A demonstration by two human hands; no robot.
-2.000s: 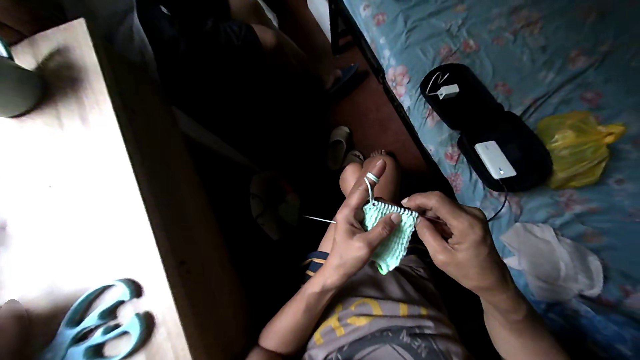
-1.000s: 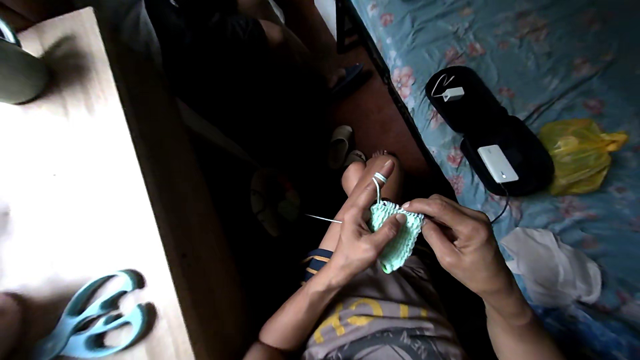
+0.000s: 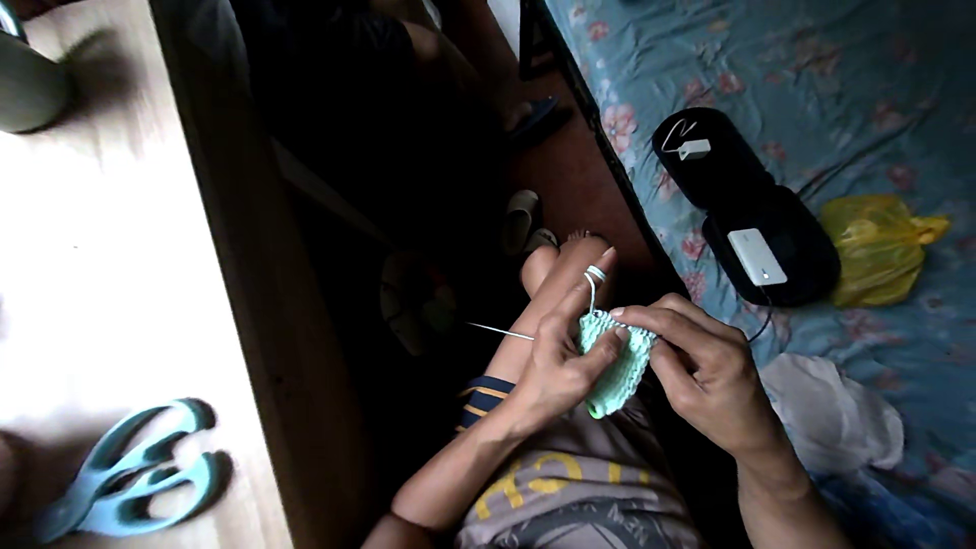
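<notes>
A small mint-green knitted or crocheted piece (image 3: 621,374) hangs between my hands above my lap. My left hand (image 3: 568,354) grips its left side with the thumb across the front, and mint yarn (image 3: 595,273) is wound round the raised index finger. My right hand (image 3: 701,354) pinches the upper right edge, index fingertip on the row of loops along the top. A bright green bit (image 3: 594,411) shows at the bottom corner. A thin pale strand or needle (image 3: 499,330) sticks out left of my left hand. Any tool inside my right fingers is hidden.
Blue-handled scissors (image 3: 145,473) and a dark cup (image 3: 30,88) are on the wooden table at left. On the flowered bed lie an open black case (image 3: 789,229) with a white power bank (image 3: 756,257), a yellow plastic bag (image 3: 877,248) and a white bag (image 3: 831,412). A person sits in shadow.
My right index finger has straightened along the top edge of the piece, and the piece has tilted slightly. The left hand keeps its hold, with yarn still round its finger.
</notes>
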